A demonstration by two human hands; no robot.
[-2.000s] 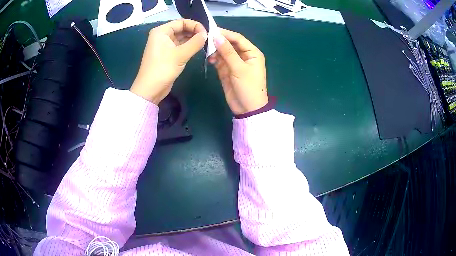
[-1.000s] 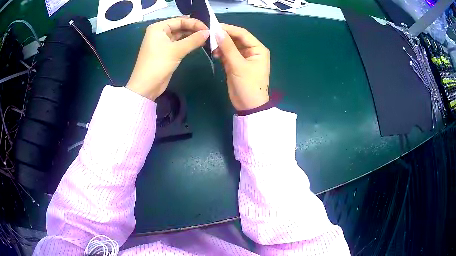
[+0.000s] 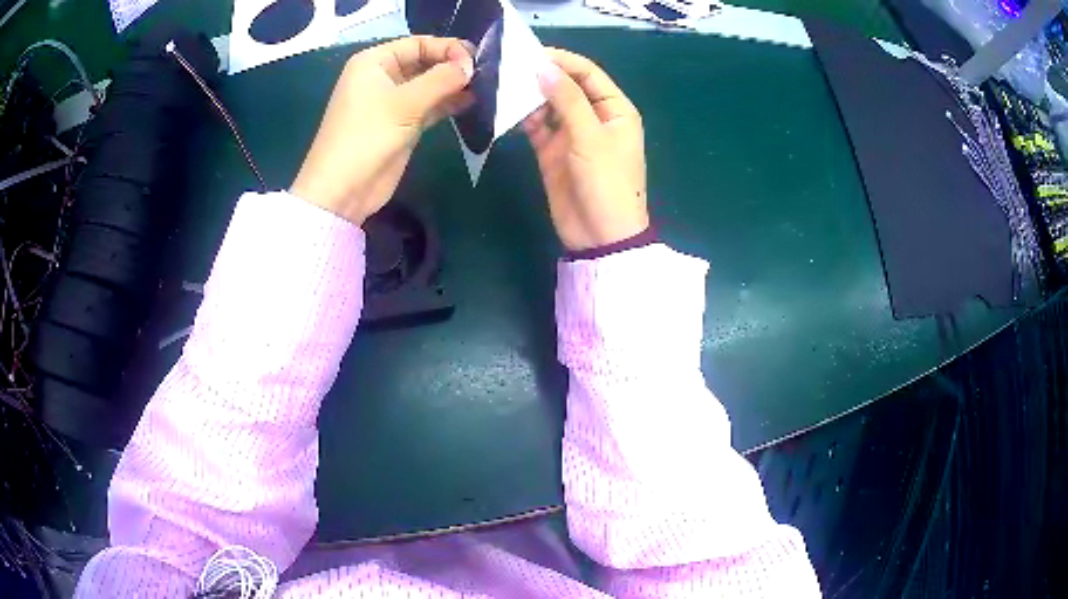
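My left hand (image 3: 392,117) pinches the edge of a black adhesive pad (image 3: 480,96) between thumb and fingers. My right hand (image 3: 588,146) grips the white release liner (image 3: 517,77), which is folded back from the pad. Pad and liner are still together at the lower part. A black blower fan (image 3: 404,272) lies on the green bench, partly hidden under my left forearm. A thin red and black lead wire (image 3: 223,123) runs up and left from behind my left wrist.
A row of black fans (image 3: 100,252) lines the left side. White sheets with black shapes (image 3: 260,49) lie at the far side, more sheets (image 3: 658,12) further right. A large black foam sheet (image 3: 925,193) lies at right beside bunched pale strands (image 3: 993,164).
The liner has opened out to the right and shows a wide white face. My right hand has moved slightly right, away from my left hand. The fan has not moved.
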